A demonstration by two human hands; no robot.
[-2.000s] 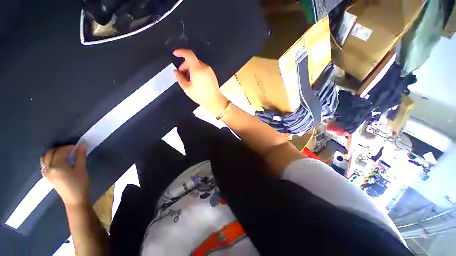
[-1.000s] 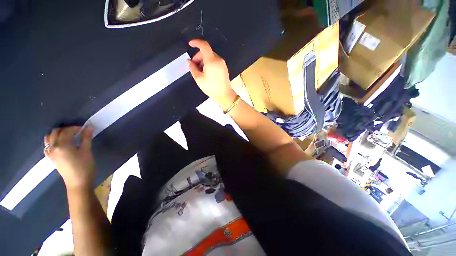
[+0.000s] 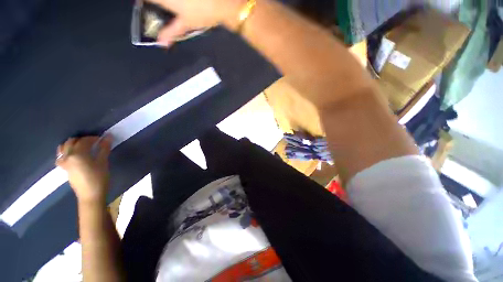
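Note:
A long white interfacing strip lies diagonally on a dark garment strip, on the black table cloth. My left hand is on the white strip left of its middle, thumb and fingers closed on it. My right hand is blurred at the top edge, over the iron. Its fingers reach across the iron's near side, and the iron's upper part is hidden or out of the picture, so the grip cannot be told. The right end of the white strip lies free.
Brown cartons stand at the right beyond the table. A grey-blue stack of cut strips sits below the table edge, partly behind my right forearm. A red item shows under that arm. The table's front edge is against my body.
My right hand has left the strip's right end and moved up and left to the iron. My left hand has stayed on the strip. The view has shifted slightly.

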